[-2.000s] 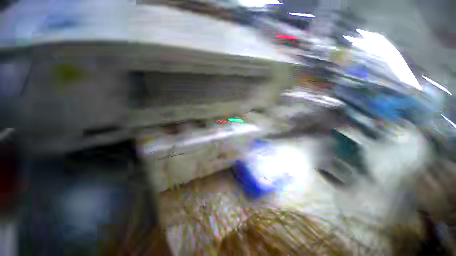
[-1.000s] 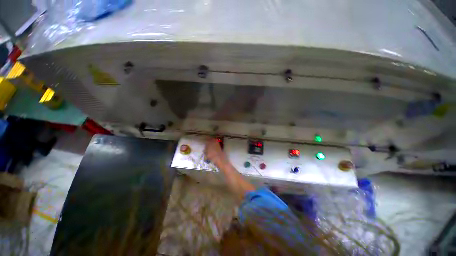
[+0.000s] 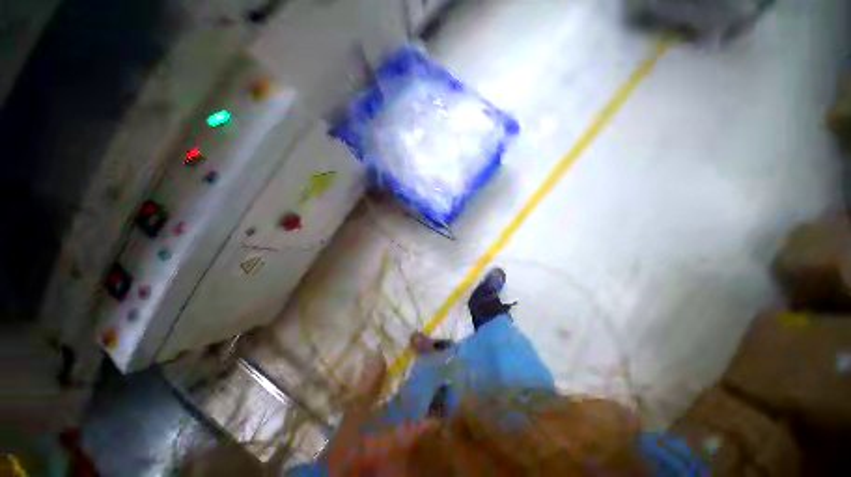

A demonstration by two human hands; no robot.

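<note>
The pale machine's control panel [image 3: 201, 210] slants across the left, with a green light, a red display and several small knobs. A blue bin [image 3: 504, 140] holding clear, shiny plastic stands on the floor beside it. A blurred skin-toned shape at lower centre, possibly my left hand [image 3: 371, 380], lies partly behind brown strands. Its fingers and any hold cannot be made out. My right hand is not visible.
A yellow line [image 3: 560, 172] crosses the pale floor [image 3: 690, 177]. My blue smock [image 3: 504, 359] and a dark shoe [image 3: 487, 293] show below. Brown boxes [image 3: 793, 368] stand at lower right. A dark surface [image 3: 149, 419] lies at lower left.
The view has swung right and down from the machine front to the floor. The panel now lies at the left and tilted. The hand that touched its buttons is off it.
</note>
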